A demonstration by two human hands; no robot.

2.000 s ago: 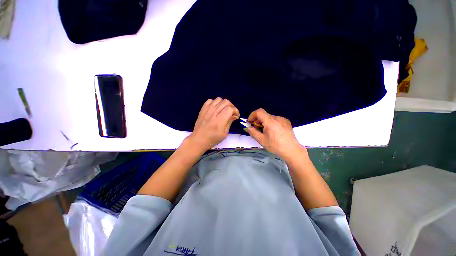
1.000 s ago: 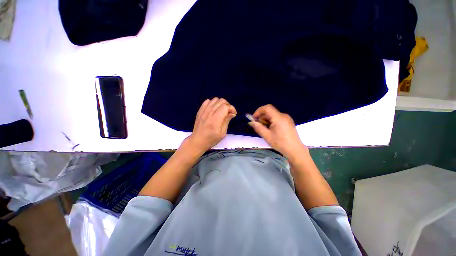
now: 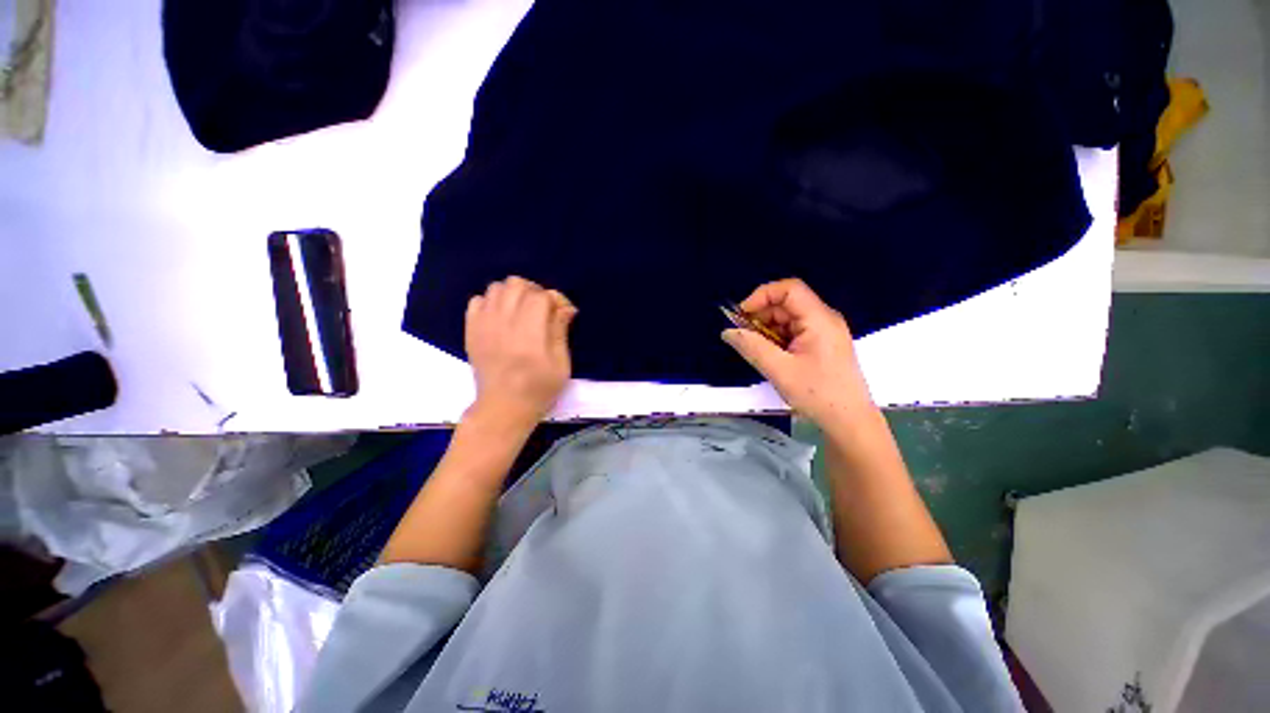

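Observation:
A dark navy garment (image 3: 655,195) lies spread over the white table, its lower border near the table's front edge. My left hand (image 3: 520,348) rests on the lower left border with its fingers bent and pinched at the cloth. My right hand (image 3: 805,348) is over the lower border to the right and holds small metal thread snips (image 3: 752,323), tips pointing up and left. The two hands are well apart, with the garment's border between them.
A smartphone (image 3: 314,314) lies left of the garment. A black cylinder (image 3: 56,392) and a thin green stick (image 3: 92,308) are at far left. A second dark garment (image 3: 279,70) is upper left. A white tub (image 3: 1219,153) with yellow cloth is at right. A blue crate (image 3: 341,522) is below.
My left hand has moved left along the garment's border. My right hand has moved slightly right with the snips, so the gap between the hands is wider. The view has shifted slightly.

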